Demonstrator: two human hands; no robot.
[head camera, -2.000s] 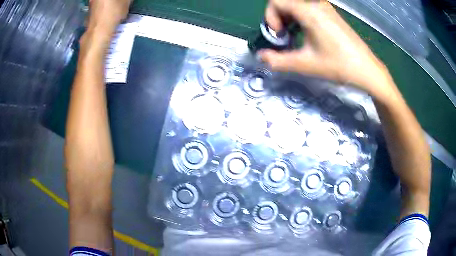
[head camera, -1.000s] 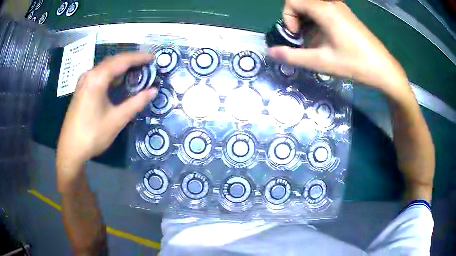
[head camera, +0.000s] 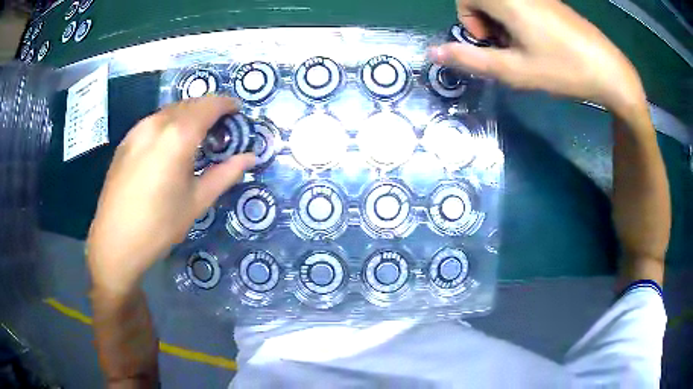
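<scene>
A clear blister tray (head camera: 486, 262) lies flat in front of me, its near edge at my lap. Round parts with pale rings sit in its pockets, such as this round part (head camera: 321, 207). Glare whitens several pockets in the second row. My left hand (head camera: 156, 182) holds a round part (head camera: 228, 138) between thumb and fingers over the left end of the second row. My right hand (head camera: 532, 53) holds another round part (head camera: 465, 34), mostly hidden by the fingers, just beyond the tray's far right corner.
A white label sheet (head camera: 87, 114) lies left of the tray. Stacked clear trays (head camera: 26, 167) stand at the far left. A metal rail (head camera: 167, 52) runs between the worktop and the green conveyor belt (head camera: 304, 15), which carries loose discs at upper left. A yellow floor line (head camera: 194, 355) shows below.
The tray has shifted left in view. My left hand, off at the upper left at first, came over the tray with a part. My right hand moved right and up, still holding a part.
</scene>
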